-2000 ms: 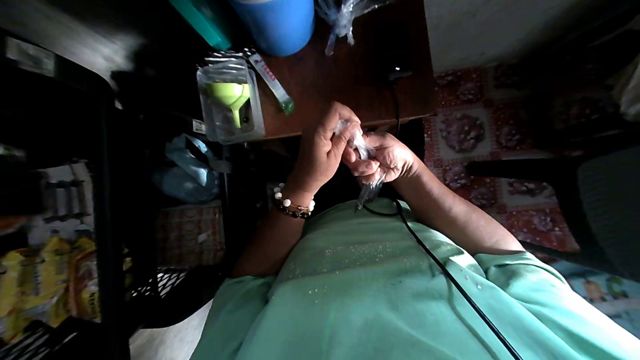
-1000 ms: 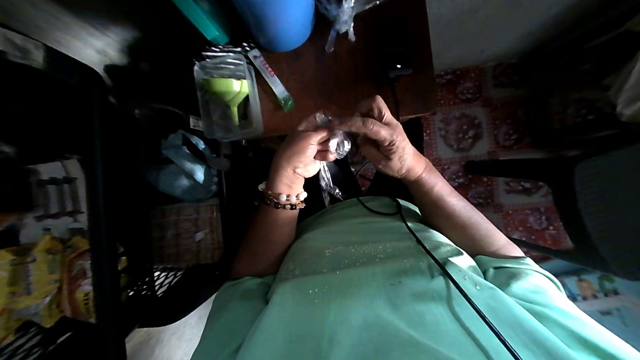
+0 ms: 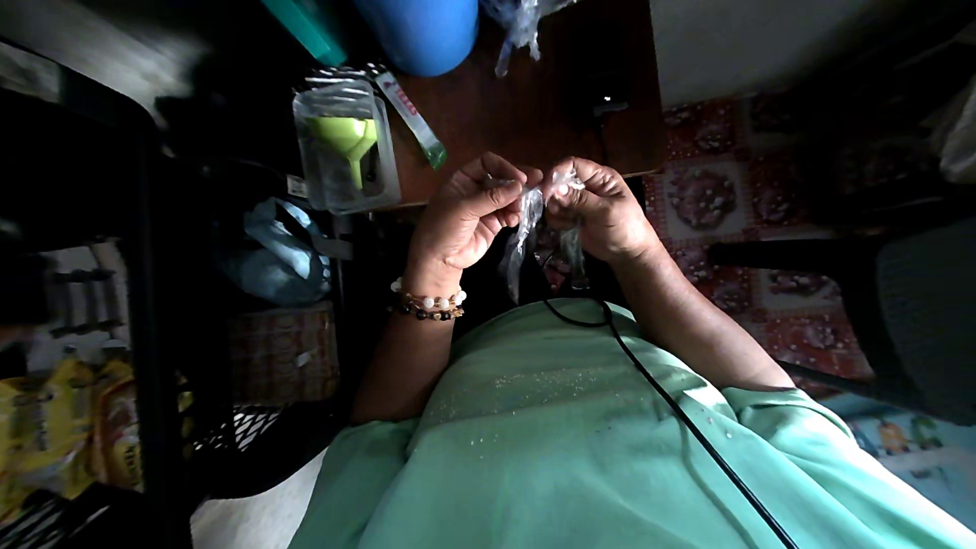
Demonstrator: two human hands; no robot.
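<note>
A crumpled piece of clear plastic, seemingly a thin bag [image 3: 524, 225], is pinched between the fingers of both hands and hangs down below them. My left hand [image 3: 476, 206], with beaded bracelets [image 3: 431, 303] at its wrist, grips one part between thumb and index finger. Close beside it on the right, my right hand [image 3: 598, 206] pinches a bunched, whitish part of the plastic. Another clear strip hangs under the right hand. Both hands are in front of the table's near edge, above my green shirt. What the plastic holds, if anything, cannot be told.
On the brown table [image 3: 503, 114] stand a clear plastic container [image 3: 387, 187] with a lime-green funnel [image 3: 347, 136], a narrow printed packet [image 3: 412, 118] and a blue container [image 3: 427, 30]. A black cable [image 3: 686, 419] runs over my shirt. A light blue plastic bag [image 3: 278, 259] is at the left.
The hands have shifted slightly and now hold the plastic side by side, with a long piece hanging between them. One second ago the right fingers were raised above the bunched plastic.
</note>
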